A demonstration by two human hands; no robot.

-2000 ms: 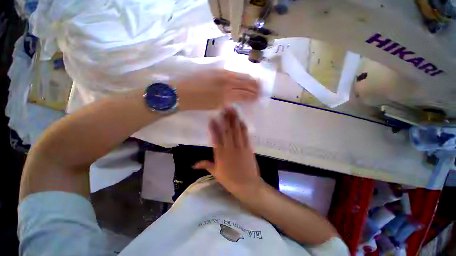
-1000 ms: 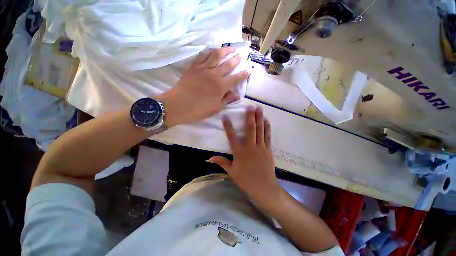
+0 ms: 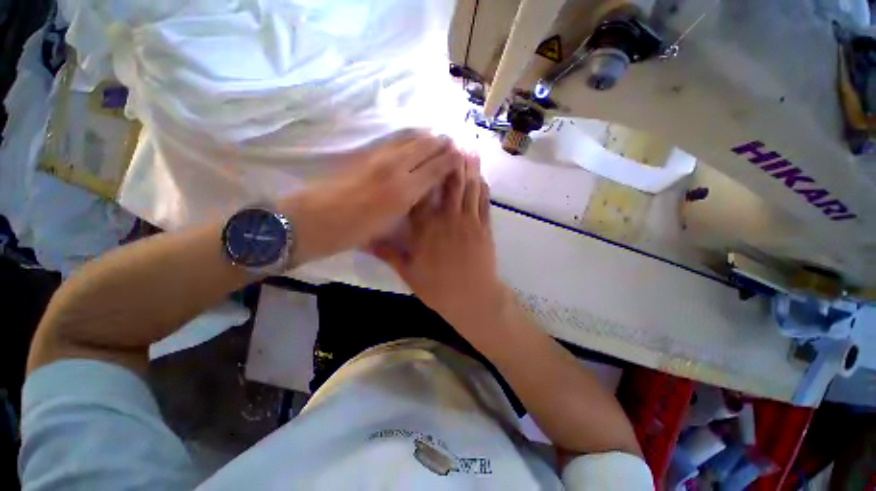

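A large bunched white garment piece (image 3: 259, 105) lies left of the needle, its near part flat at the table edge. My left hand (image 3: 399, 182), with a watch on the wrist, lies over the cloth just left of the presser foot (image 3: 490, 120). My right hand (image 3: 451, 235) is close against it, its fingertips at the cloth edge in the bright lamp light. Whether the fingers pinch the cloth is hidden by the hands and glare. A narrow white fabric strip (image 3: 634, 175) curves over the bed right of the needle.
The cream HIKARI sewing machine (image 3: 730, 115) fills the upper right. The machine bed's front part (image 3: 615, 288) carries a printed ruler. More cloth (image 3: 58, 211) hangs at the far left. A red crate (image 3: 663, 408) with scraps is below right. Pale blue cloth (image 3: 812, 312) sits at the machine's right end.
My right hand has moved up and left against my left hand, which has shifted slightly down. The white strip has changed from a sharp V to a shallow curve.
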